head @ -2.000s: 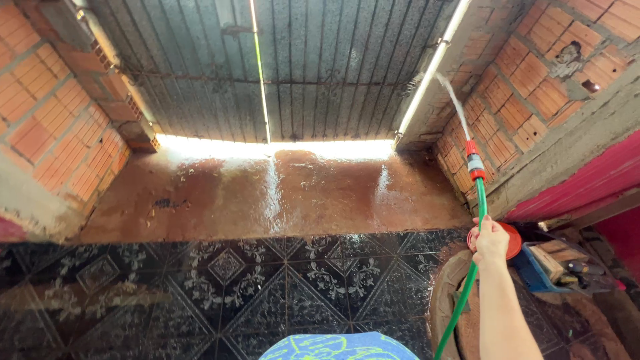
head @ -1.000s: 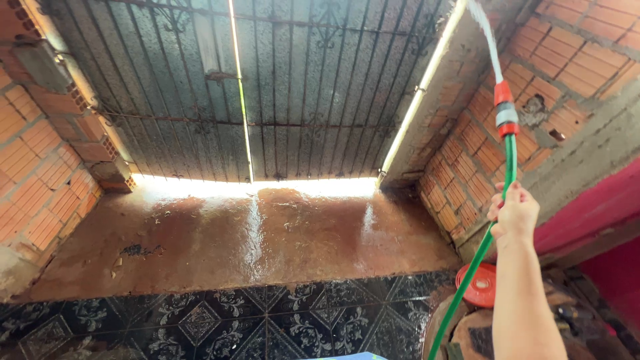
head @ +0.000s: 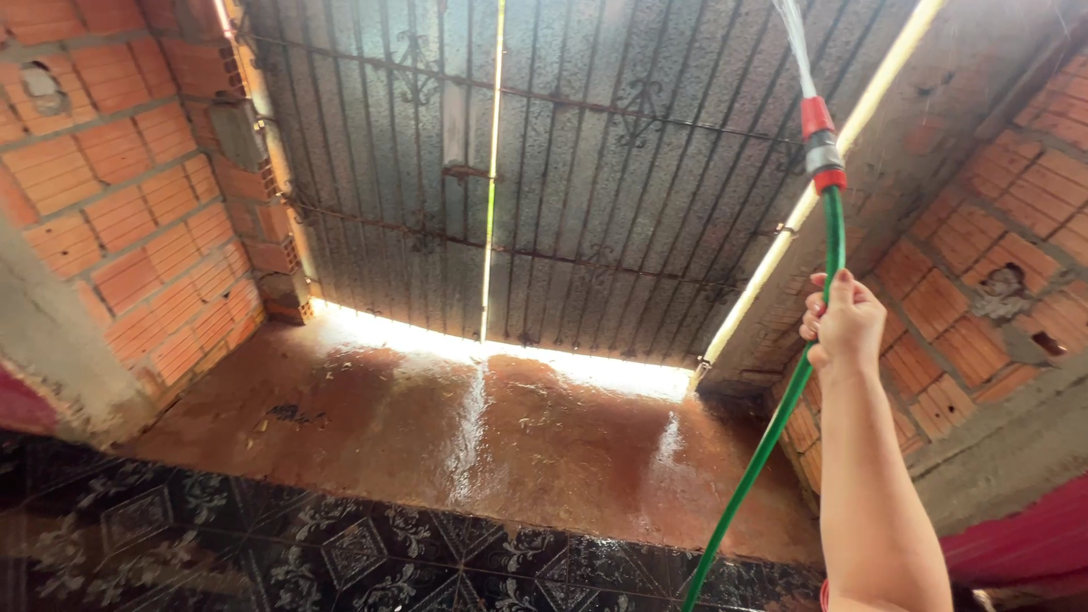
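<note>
My right hand (head: 844,323) is closed around a green garden hose (head: 769,442) at the right of the head view. Above the fist the hose stands upright and ends in a red and grey hose nozzle (head: 820,144). A stream of water (head: 795,38) leaves the nozzle upward, passing in front of the metal gate (head: 561,204) and out of the top edge. Where the water lands is out of view. Below the fist the hose runs down and left to the bottom edge. My left hand is not in view.
Hollow-brick walls (head: 127,212) stand at both sides of the barred sheet-metal gate. Bright light enters under it onto a wet reddish concrete floor (head: 561,450). Nearer lie dark patterned tiles (head: 340,552). A pink surface (head: 1028,535) is at the lower right.
My right hand and the hose nozzle have risen toward the top of the view, and the water now points upward rather than at the right-hand wall. The view has tilted up.
</note>
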